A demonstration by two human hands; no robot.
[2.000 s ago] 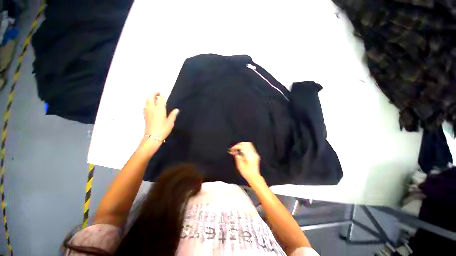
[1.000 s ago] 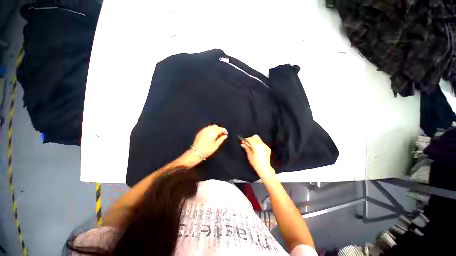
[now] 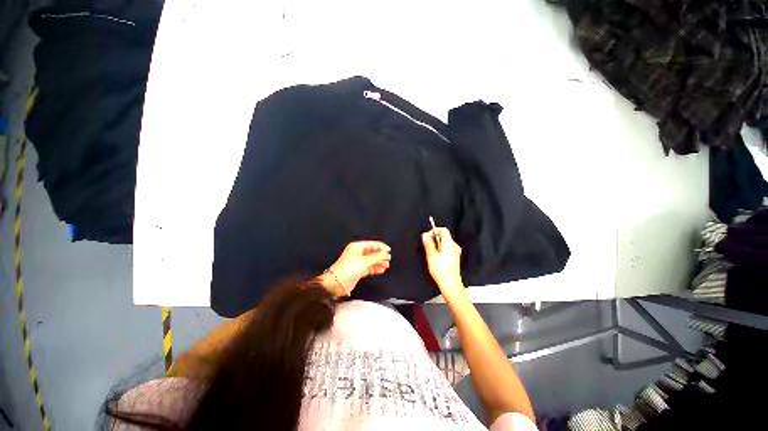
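Observation:
A dark garment (image 3: 337, 177) lies spread on the white table (image 3: 421, 42), with a pale zipper (image 3: 411, 114) near its top and a sleeve (image 3: 488, 143) at its right. My left hand (image 3: 362, 262) is over the garment's lower middle, fingers curled together; whether it pinches cloth or thread is too small to tell. My right hand (image 3: 442, 256) is to its right over the garment, closed on small silvery thread snips (image 3: 433, 224). Only the tips of the snips show, pointing away from me. The two hands are apart.
A heap of dark garments (image 3: 88, 118) hangs over the table's left edge. A brown-black plaid heap (image 3: 682, 67) lies at the upper right. Striped and dark cloth (image 3: 716, 261) is at the lower right. Metal table legs (image 3: 619, 337) and yellow-black floor tape (image 3: 168, 345) show below. Long hair covers part of my left arm.
My left hand has come from the garment's left edge to its lower middle, then slightly nearer my body. My right hand has shifted right, with the snips now showing more clearly.

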